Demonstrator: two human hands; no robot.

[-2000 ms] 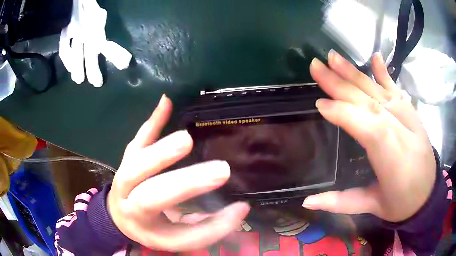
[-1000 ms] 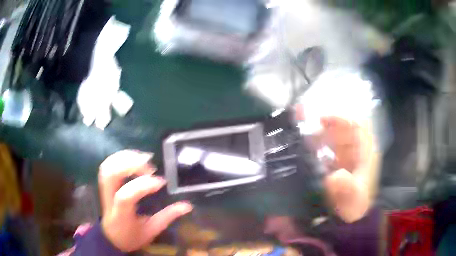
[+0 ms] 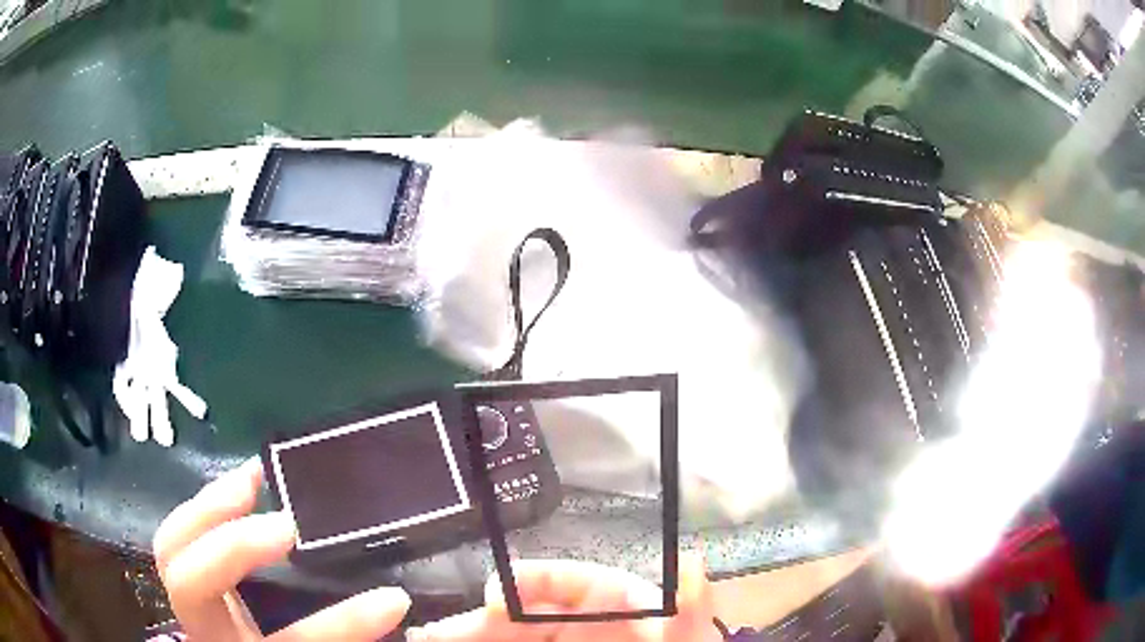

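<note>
The black speaker unit [image 3: 408, 483] is held over the bench's front edge, its silver-white frame around a dark screen. My left hand [image 3: 258, 564] grips its left end. The wrist strap [image 3: 537, 282] sticks up from its right end. My right hand [image 3: 603, 596] holds the loose lens panel [image 3: 671, 502] by its lower edge. The panel is a clear window with a black border; its left border overlaps the unit's control area. Whether they touch cannot be told. My right hand is partly seen through the window and cut off by the lower edge.
Wrapped front panels [image 3: 329, 245] are stacked at back left. A white glove [image 3: 153, 351] and standing black units [image 3: 88, 238] are at left. A pale film heap [image 3: 603, 251] lies behind the unit. More black units [image 3: 866, 301] are at right, beside strong glare and something red [image 3: 1023, 589].
The lens panel, earlier over the unit's screen, is now off it at the right in my right hand. The unit has shifted left and down. The view now takes in more of the bench.
</note>
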